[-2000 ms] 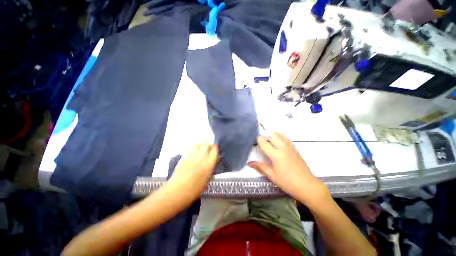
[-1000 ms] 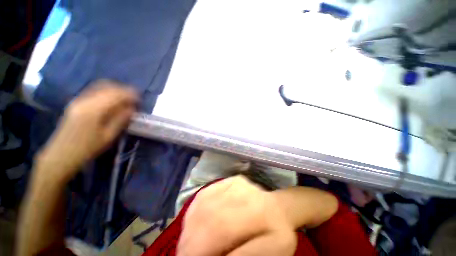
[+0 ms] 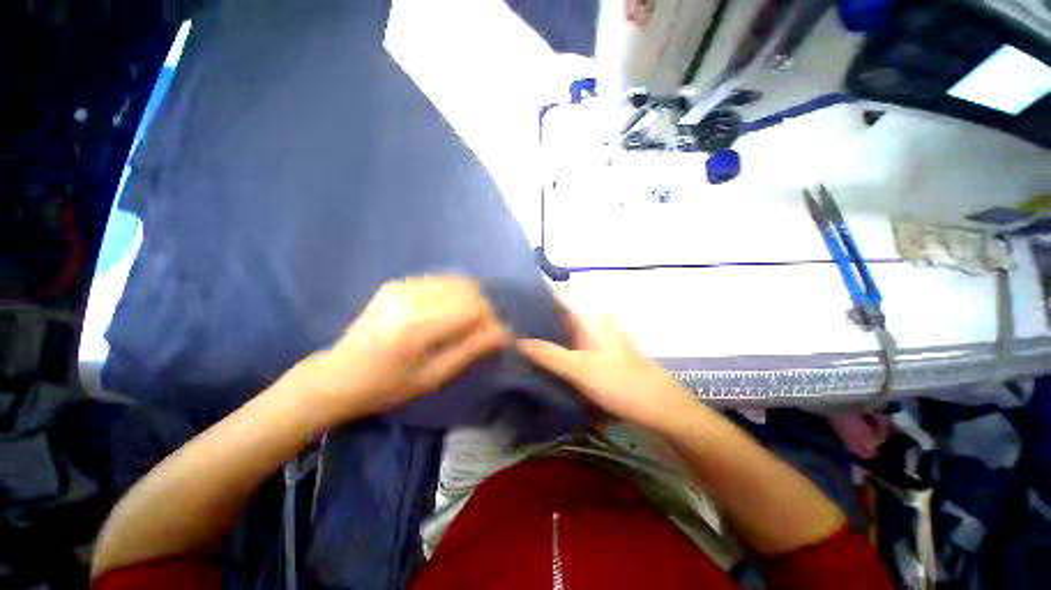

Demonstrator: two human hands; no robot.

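A dark grey-navy cut panel (image 3: 461,184) lies spread from the stack on the left across the table to my hands. My left hand (image 3: 432,340) grips its near edge, which is folded and bunched at the table's front. My right hand (image 3: 599,363) is on the same bunched edge, just right of my left, with thumb and fingers on the cloth. The hands and the cloth between them are slightly blurred.
The sewing machine's needle area (image 3: 680,127) is beyond my right hand. Blue-handled thread snips (image 3: 847,254) lie at right, tied by a strip (image 3: 887,352). A ruled strip (image 3: 784,383) runs along the front edge. Dark cloth (image 3: 357,501) hangs below the table.
The small panel that was between my hands two seconds ago is gone from the table. Both hands have come together on a large panel, now drawn toward the right from the stack.
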